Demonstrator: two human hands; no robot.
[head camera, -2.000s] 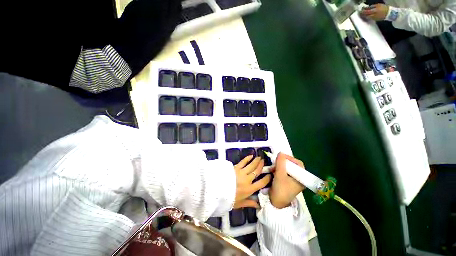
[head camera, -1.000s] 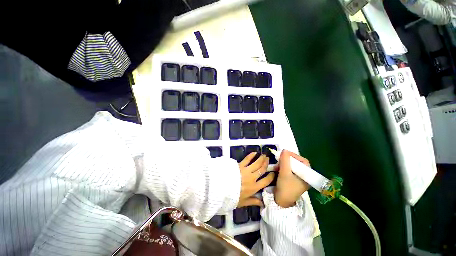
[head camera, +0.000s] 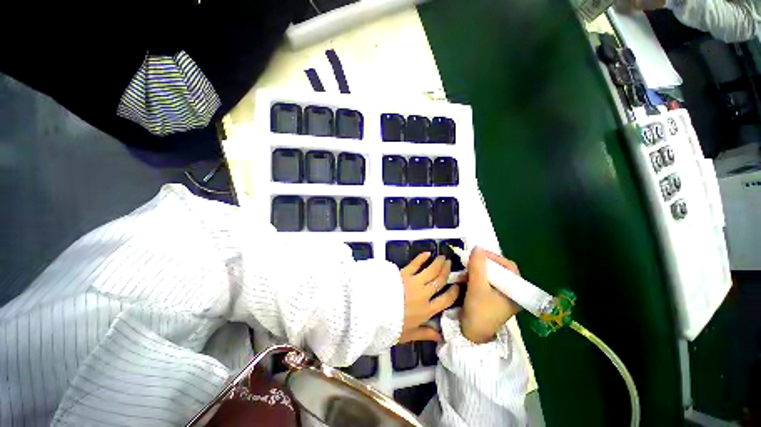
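A white tray (head camera: 375, 167) holds black housings (head camera: 321, 166) in threes in two columns. My right hand (head camera: 487, 298) grips a white dispensing syringe (head camera: 519, 286); its narrow tip is over the rightmost housing (head camera: 451, 248) of the fourth row, right column. A green and orange patch (head camera: 555, 311) joins the barrel to a pale yellow hose (head camera: 613, 360). My left hand (head camera: 424, 295) lies on the tray beside the tip, fingers spread over the right column. Whether its fingertips hold a part cannot be told. My sleeves hide the lower left of the tray.
Two black strips (head camera: 337, 70) lie beyond the tray on a cream sheet (head camera: 384, 58). A green surface (head camera: 534, 167) runs along the right. Across it are another white tray (head camera: 691, 225) and a person's sleeve (head camera: 719, 18). A person in dark clothing is at upper left. Glasses rim the bottom.
Since two seconds ago the view has shifted, so the tray sits slightly higher and right. The other person's arm across the line has moved up. Both my hands keep nearly the same place on the tray.
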